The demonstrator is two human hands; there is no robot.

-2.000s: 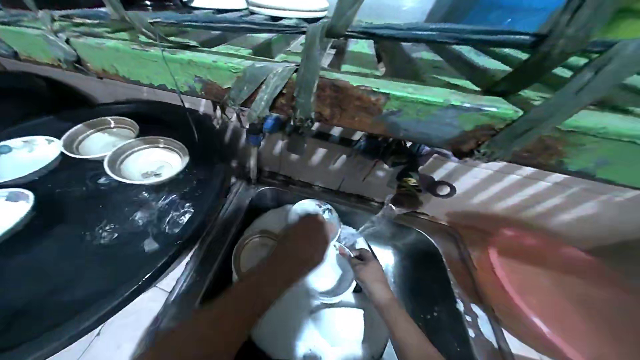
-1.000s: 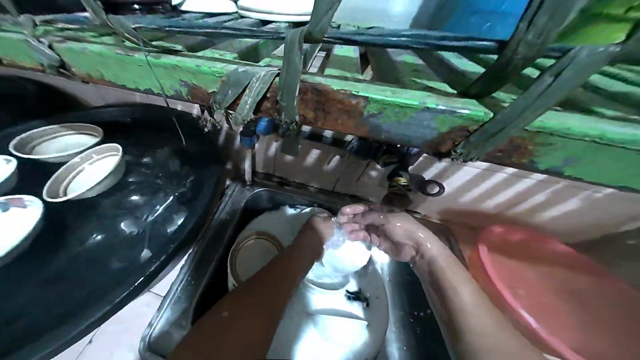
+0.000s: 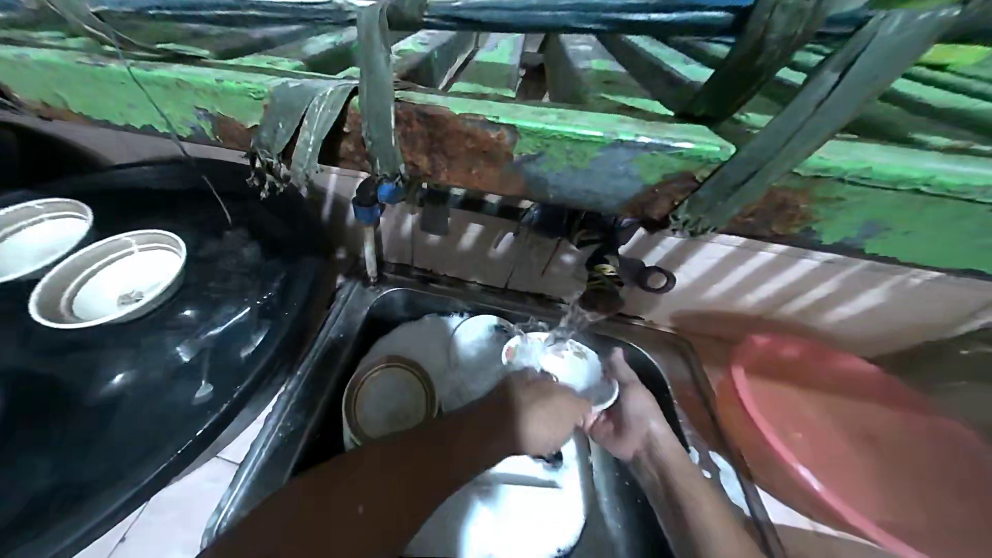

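Under water running from the tap (image 3: pixel 602 283), a small white bowl (image 3: pixel 570 360) is between my hands. My right hand (image 3: pixel 632 415) grips the bowl's right edge. My left hand (image 3: pixel 546 415) lies against its near side; its fingers are partly hidden, so its grip is unclear. Below and around them, the steel sink (image 3: pixel 310 387) holds a brown-rimmed bowl (image 3: pixel 391 395) at the left, another white dish (image 3: pixel 480 341) behind, and a large white dish or tray (image 3: pixel 511 511) in front.
Left of the sink, a big round black tray (image 3: pixel 256 310) carries two beige bowls, the nearer one (image 3: pixel 116 283) by its edge. A pink plastic basin (image 3: pixel 852 434) stands at the right. The green, rusted rack (image 3: pixel 589 147) spans above the tap, with strips hanging from it.
My hands have come lower in view, and the bowl is now under the stream. One second ago the hands were close together over the sink. The view has tilted somewhat.
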